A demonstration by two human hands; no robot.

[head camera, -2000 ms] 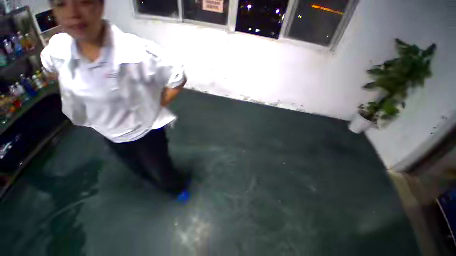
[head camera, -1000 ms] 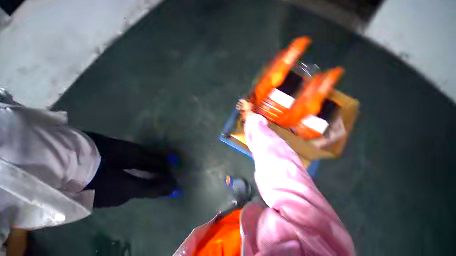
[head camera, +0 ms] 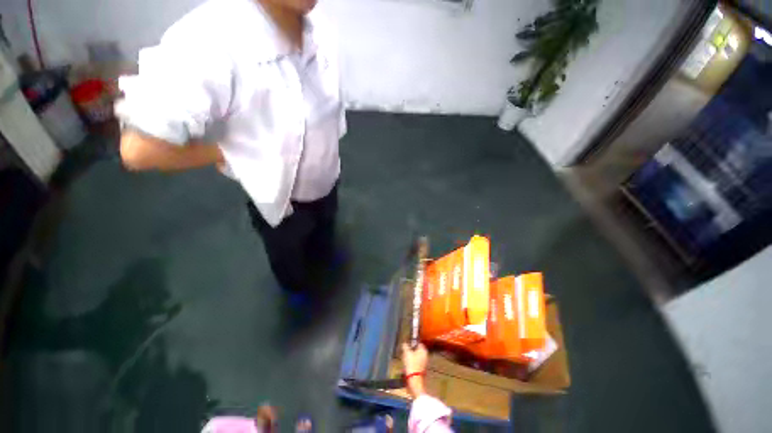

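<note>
Orange retail boxes stand upright in an open brown carton on the blue platform trolley. A dark push handle with worn film runs along the boxes' left side. My right hand, with a red wristband and pink sleeve, is closed around the handle's near end; its fingers are small and blurred. My left hand is at the bottom edge, partly cut off, away from the trolley. Whether its fingers are closed is not clear.
A person in a white shirt stands just beyond the trolley on the left. A potted plant is by the back wall. A doorway with dark blue stacked items is at right. Bins stand at far left.
The view has swung up and turned. The boxes now sit lower in the picture, and their raised orange parts look more upright. The person shows nearer the middle. My left hand has come into view.
</note>
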